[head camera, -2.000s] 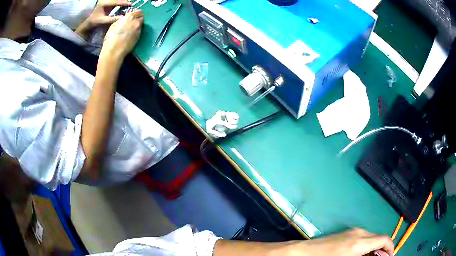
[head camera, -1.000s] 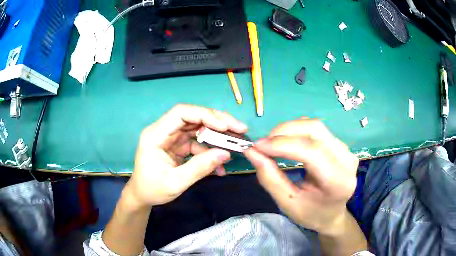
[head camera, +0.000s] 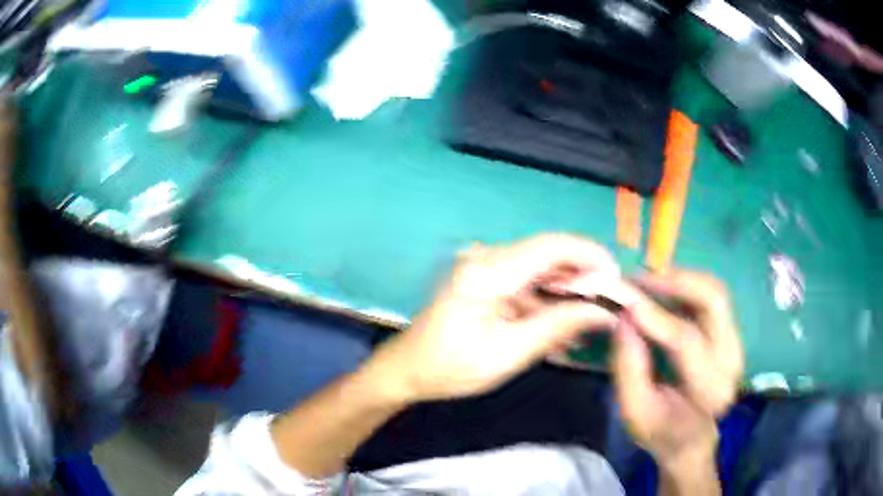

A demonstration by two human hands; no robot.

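Observation:
The head view is blurred. A small watch body (head camera: 593, 294) with a pale rim is held above the bench's front edge, mostly hidden by fingers. My left hand (head camera: 513, 310) holds it between thumb and fingers from the left. My right hand (head camera: 678, 344) has its thumb and fingertips together at the right end of the watch body. Whether the fingertips pinch a separate small piece cannot be seen.
Beyond my hands are a black press base (head camera: 562, 111), an orange stick (head camera: 673, 189) and a shorter one (head camera: 629, 215). A white wipe (head camera: 387, 60) and blue box (head camera: 300, 39) stand left. Pale scraps (head camera: 786, 281) lie right. A person's sleeve (head camera: 92, 329) shows at left.
The view has swung left since one second ago, so bench things sit further right. Both hands still hold the watch body, now more covered by fingers.

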